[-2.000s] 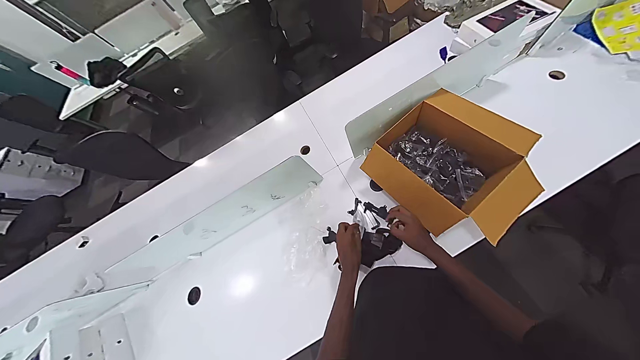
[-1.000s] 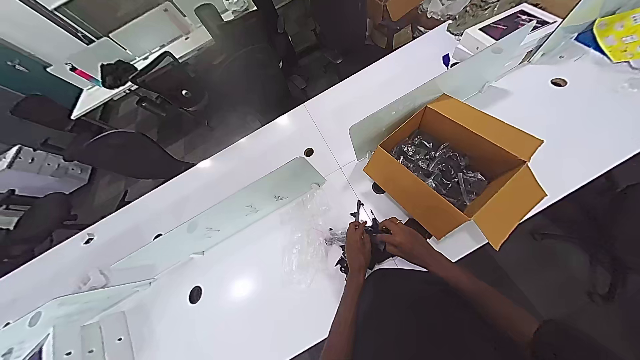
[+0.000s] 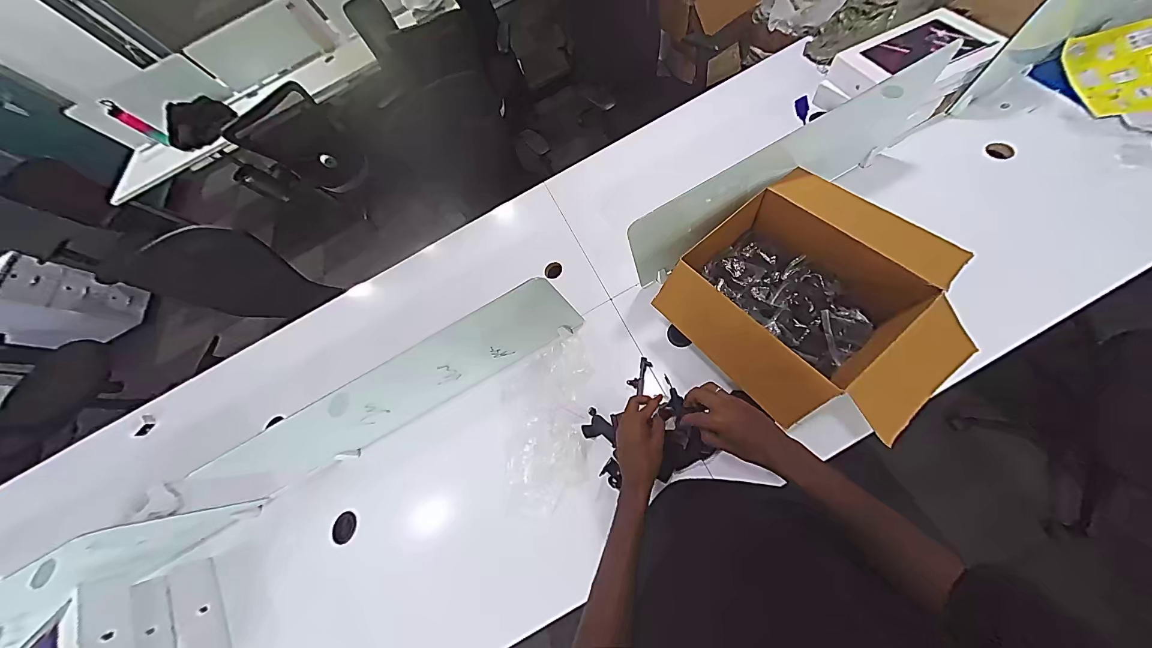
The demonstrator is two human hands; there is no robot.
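Several small black parts [image 3: 598,427] lie in a heap on the white desk, close to my body. My left hand [image 3: 641,441] is over the heap with its fingertips closed on a slim dark part [image 3: 643,373] that points up the desk. Just to its right, my right hand [image 3: 727,421] has bent fingers on another black part [image 3: 673,401]; its exact shape is too small to tell. Clear plastic bags [image 3: 549,432] lie left of my left hand. An open cardboard box [image 3: 738,346], right of my hands, holds many dark items in clear plastic bags [image 3: 792,301].
A low glass divider [image 3: 405,396] stands along the desk to the left, and another [image 3: 693,220] behind the box. The white desk [image 3: 432,576] has round cable holes [image 3: 345,527]. A white box [image 3: 918,54] and a yellow cloth or bag [image 3: 1111,72] are at the upper right.
My hands were close together over the black parts one second ago; now they are slightly apart. The cardboard box has stayed in place.
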